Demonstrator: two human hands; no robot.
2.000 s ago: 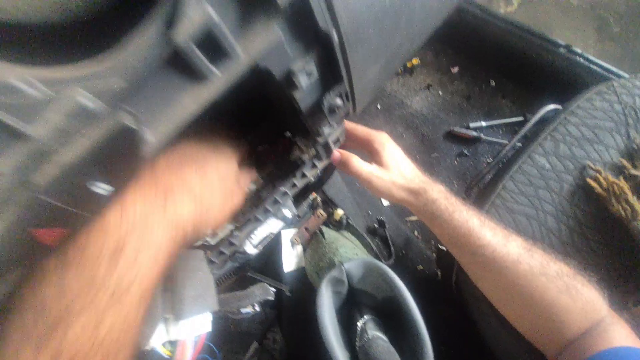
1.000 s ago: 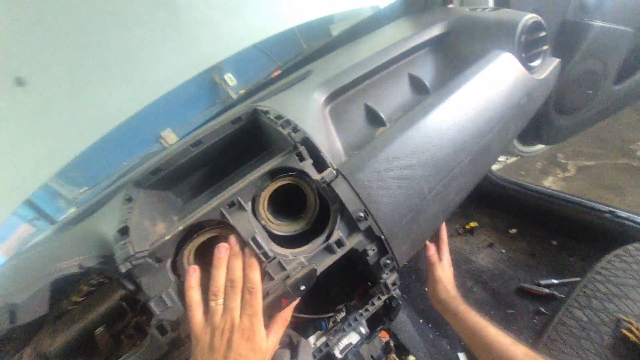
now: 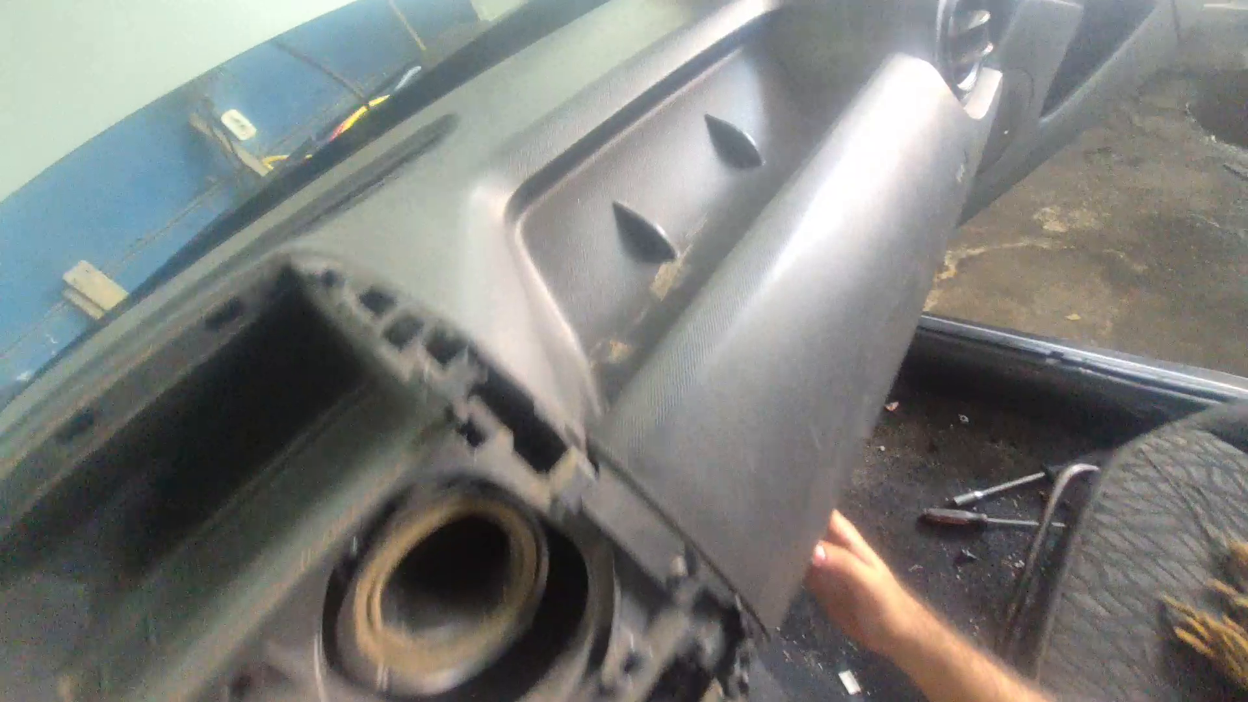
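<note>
A car's grey plastic dashboard [image 3: 721,429] fills the middle of the head view, with its centre trim off. My right hand [image 3: 858,585] is at the lower edge of the passenger-side panel, its thumb and a finger against the edge and the other fingers partly hidden behind it. My left hand is out of the picture. At the lower left, a round air duct opening [image 3: 370,624] with a tan rim lies below a rectangular recess [image 3: 322,370] in the dash top. Broken-looking clip slots run along the exposed dash edge.
On the dark car floor [image 3: 907,458] lie a screwdriver [image 3: 946,518] and a metal tool [image 3: 999,487], among small debris. A patterned seat [image 3: 1121,565] with dry brown plant-like material stands at the right. The door sill [image 3: 1092,361] and an air vent [image 3: 967,44] are farther up.
My left hand was at the round duct openings one second ago and is now out of view. My right hand remains at the panel's lower edge. The view has shifted closer to the dashboard.
</note>
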